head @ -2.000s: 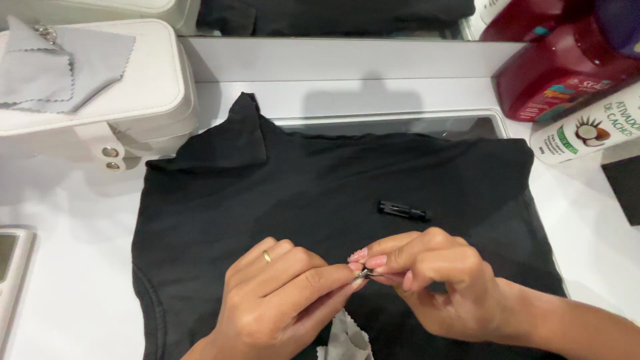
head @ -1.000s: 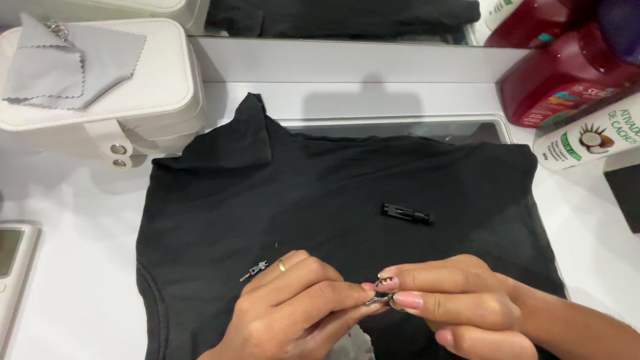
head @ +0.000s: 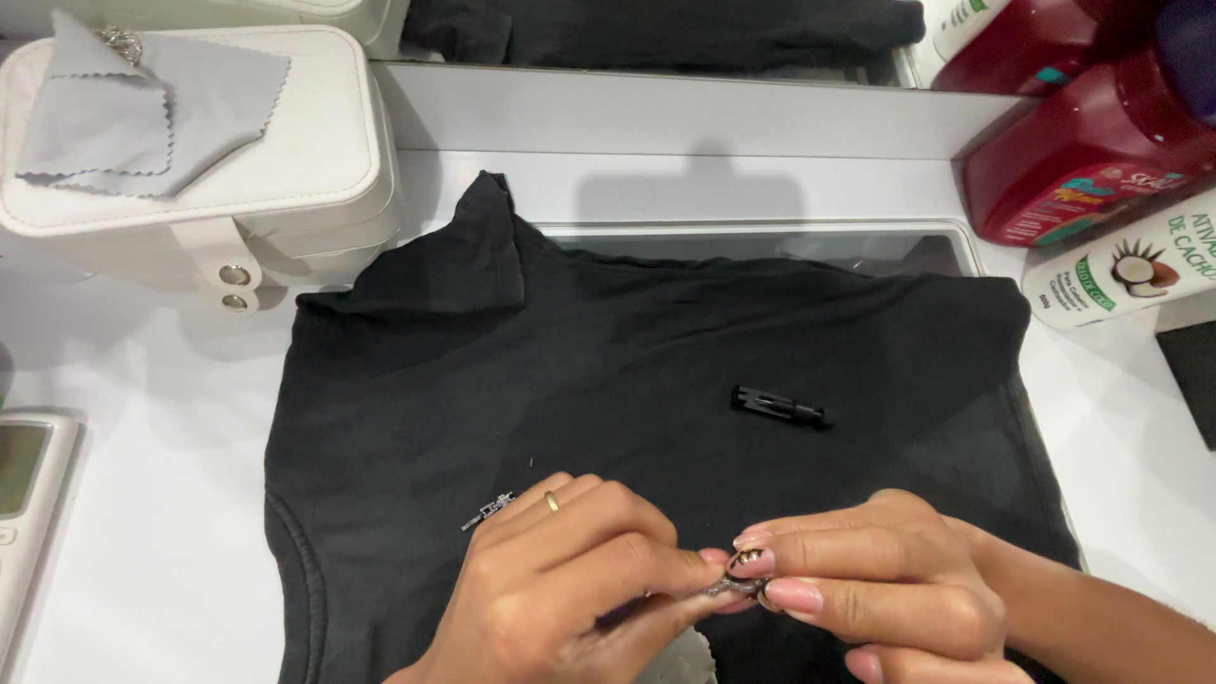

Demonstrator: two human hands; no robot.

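Observation:
My left hand [head: 579, 570], with a gold ring, pinches one end of a small dark metal piece [head: 736, 586], perhaps jewelry. The thumb and fingertips of my right hand [head: 883, 579] hold its other end, so the two hands nearly touch. Both are over a black cloth garment [head: 627, 380] spread out flat. Left of my left hand, a small silvery metal link piece [head: 488, 510] lies on the garment. Farther back on the cloth is a slim black plastic tool [head: 781, 407]. A pale cloth [head: 679, 660] shows partly under my left hand.
A white case [head: 313, 171] at the back left bears a grey polishing cloth [head: 218, 114]. A device with a screen [head: 33, 532] lies at the left edge. A dark red bottle [head: 1083, 152] and a white coconut-labelled container [head: 1130, 271] stand at the right, a mirror [head: 665, 38] behind.
The silvery link piece beside my left hand shows now but not in the frame two seconds ago. My fingers have shifted their hold on the small metal piece, and my right hand sits slightly lower.

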